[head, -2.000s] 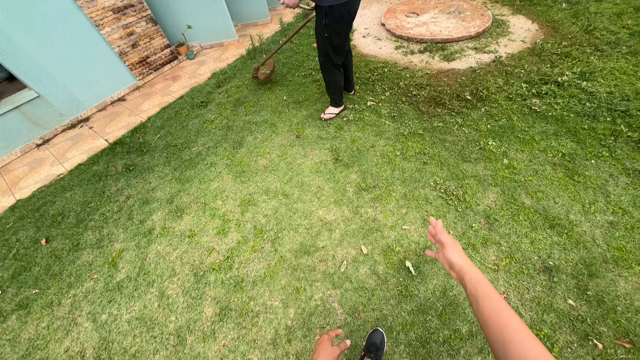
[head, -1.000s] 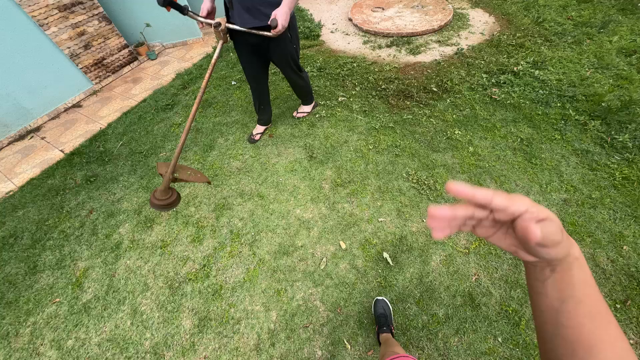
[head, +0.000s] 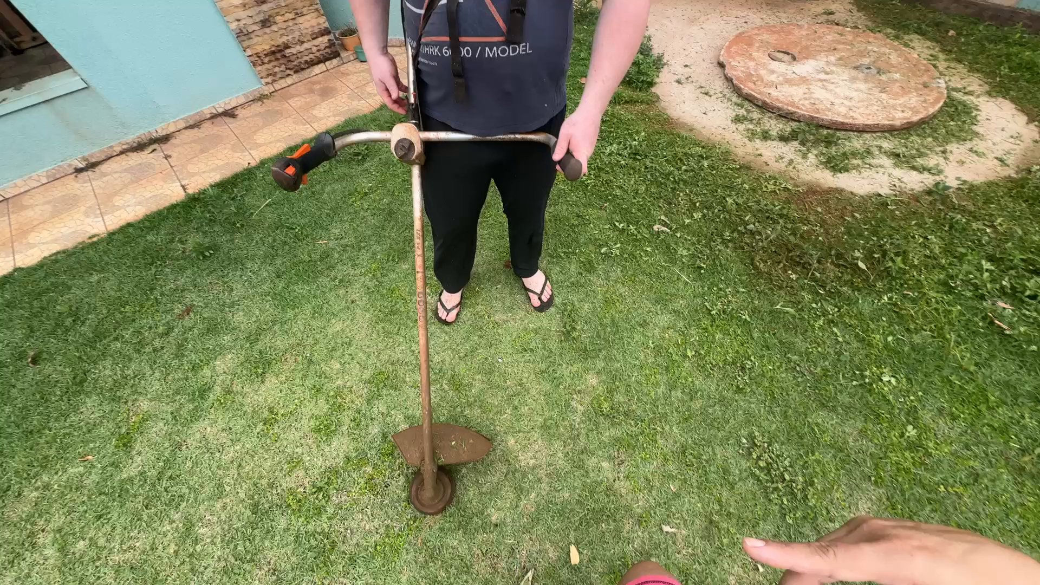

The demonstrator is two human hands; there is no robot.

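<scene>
My right hand (head: 886,556) is at the bottom right, low over the grass, with its thumb pointing left and nothing seen in it; its lower fingers are cut off by the frame. My left hand is out of view. Ahead stands another person (head: 496,73) in a dark shirt, black trousers and flip-flops, with a brush cutter (head: 422,309) hanging in front. One of that person's hands rests on the right handlebar grip; the other is beside the shaft. The trigger grip (head: 302,162) is free of any hand. The brown guard (head: 455,444) and round cutting head (head: 431,491) are down at the grass.
A tiled path (head: 219,150) runs along a light blue wall (head: 138,65) at the left, with a potted plant (head: 348,38) near the stone cladding. At the upper right a round concrete cover (head: 837,77) lies on bare ground. My knee shows at the bottom edge.
The other person has come nearer with the brush cutter, whose head is now in front of me. My right hand has moved lower. My left hand, visible two seconds ago, has left the view.
</scene>
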